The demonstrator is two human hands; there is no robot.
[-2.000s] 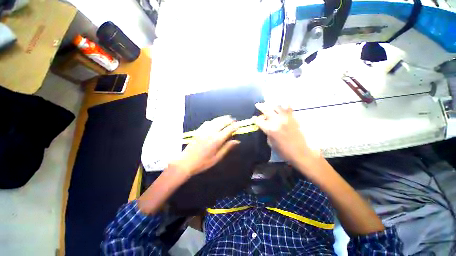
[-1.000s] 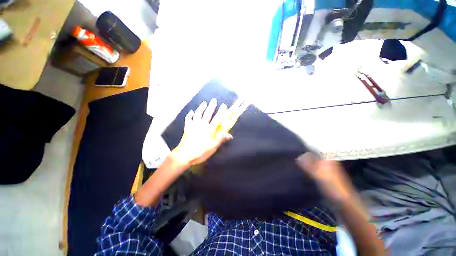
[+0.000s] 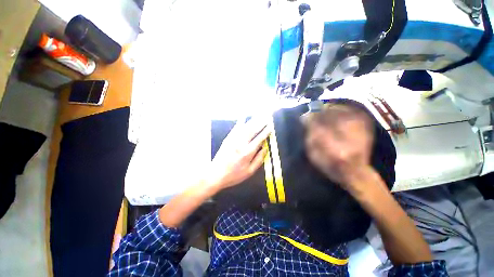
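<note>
The dark garment panel (image 3: 303,173) lies over the front of the white bed, its upper edge close to the needle area of the sewing machine (image 3: 346,43). Two yellow stripes (image 3: 276,178) run up the panel towards the needle area, white with glare at the top. My left hand (image 3: 244,154) lies flat on the cloth, left of the stripes, fingers extended. My right hand (image 3: 341,138) is blurred over the panel, right of the stripes and below the machine head; its fingers look bent, and whether it grips anything cannot be told. The needle is lost in glare.
Red-handled thread snips (image 3: 387,113) lie on the bed to the right. A phone (image 3: 88,92), a red-and-white can (image 3: 66,54) and a black cylinder (image 3: 93,39) are at the left. Dark cloth (image 3: 89,189) hangs at left; grey cloth (image 3: 433,216) lies at lower right.
The panel has been turned so its stripes point at the machine, and moved up to the needle area. My right hand has moved up from the panel's lower right edge. The view has shifted.
</note>
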